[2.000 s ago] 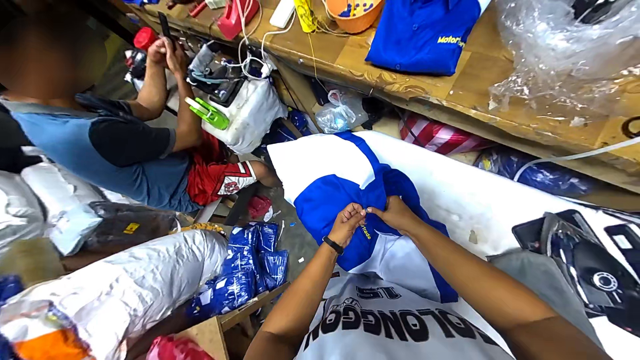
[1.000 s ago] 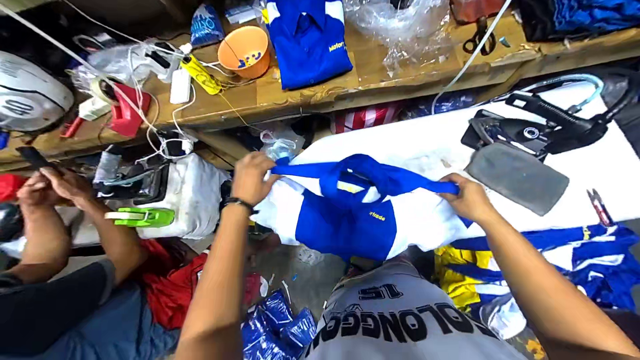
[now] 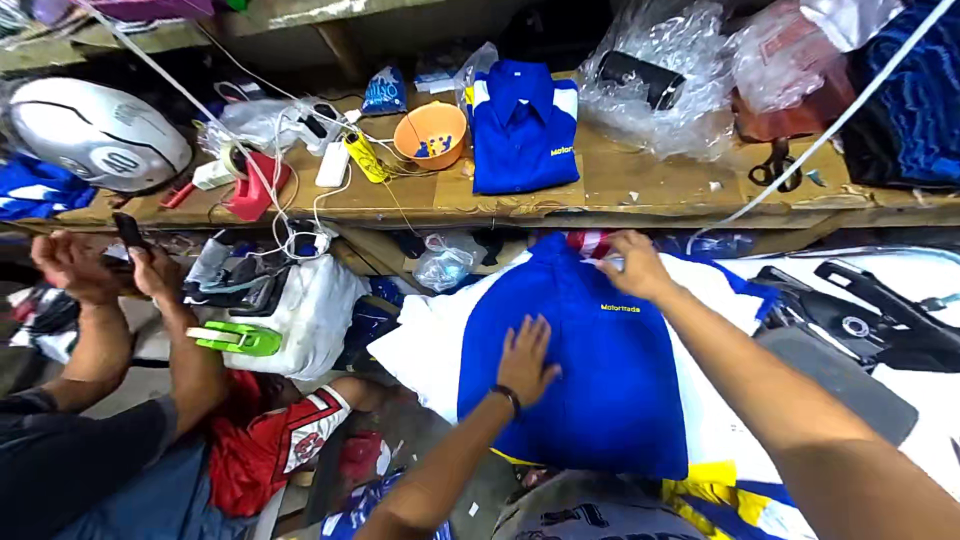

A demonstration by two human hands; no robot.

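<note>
A blue shirt with white sleeves lies spread front up over a white-covered surface, its collar end toward the wooden shelf. My left hand rests on the shirt's front with fingers spread. My right hand is at the shirt's shoulder near the collar; its fingertips bend down there, and whether they pinch the cloth is unclear. A steam iron lies on its side to the right, beside a grey pad. Another blue shirt, folded, sits on the shelf.
A co-worker sits at the left, holding a dark object. The wooden shelf bears an orange bowl, a red tape dispenser, scissors, a helmet and plastic bags. A white cord crosses the upper right.
The blue shirt, held stretched between both hands a second ago, now lies spread out. My left hand has left its edge and is on the shirt's front.
</note>
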